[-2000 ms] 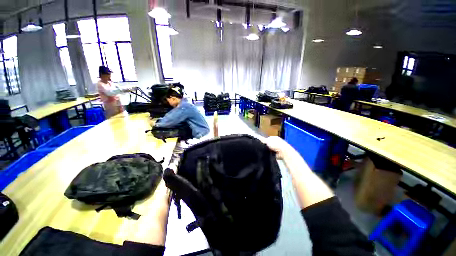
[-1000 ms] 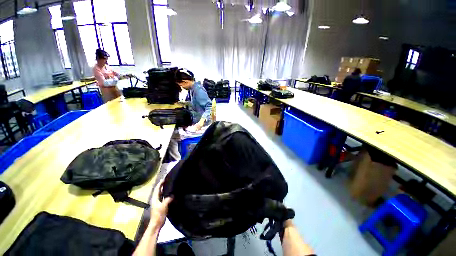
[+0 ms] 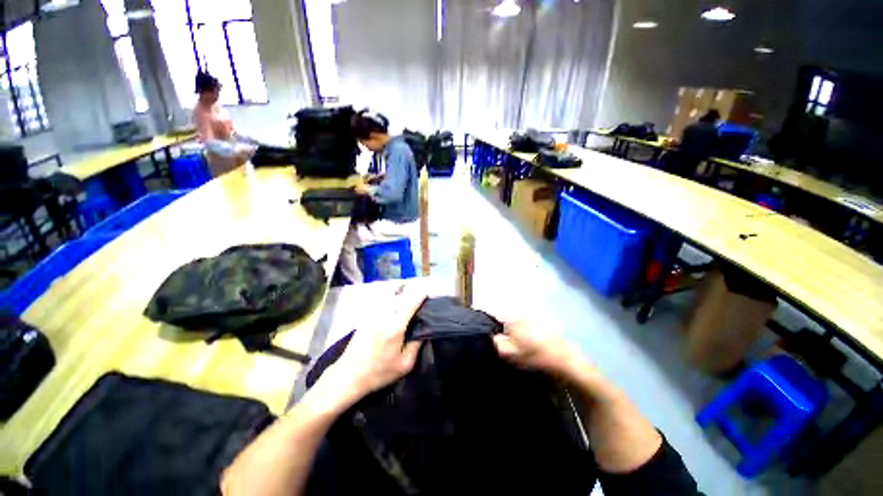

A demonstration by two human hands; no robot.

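Note:
A dark backpack point(image 3: 465, 417), nearly black with a faint camouflage strip, is in front of me at the bottom centre. My left hand point(image 3: 385, 356) grips its upper edge from the left. My right hand point(image 3: 531, 347) grips the same edge from the right, its fingertips partly hidden by the cloth. The cloth between my hands is bunched. The lower part of the bag is cut off by the picture's edge.
A camouflage backpack point(image 3: 242, 291) and a black bag point(image 3: 145, 441) lie on the long table point(image 3: 106, 281) at left. Wrapped posts point(image 3: 466, 266) stand beyond my bag. A seated person point(image 3: 392, 184) works ahead. A blue stool point(image 3: 765, 407) stands at right.
The backpack has come down and closer to me. Both hands have moved from its lower sides to its upper edge. The view has shifted, and the posts now show.

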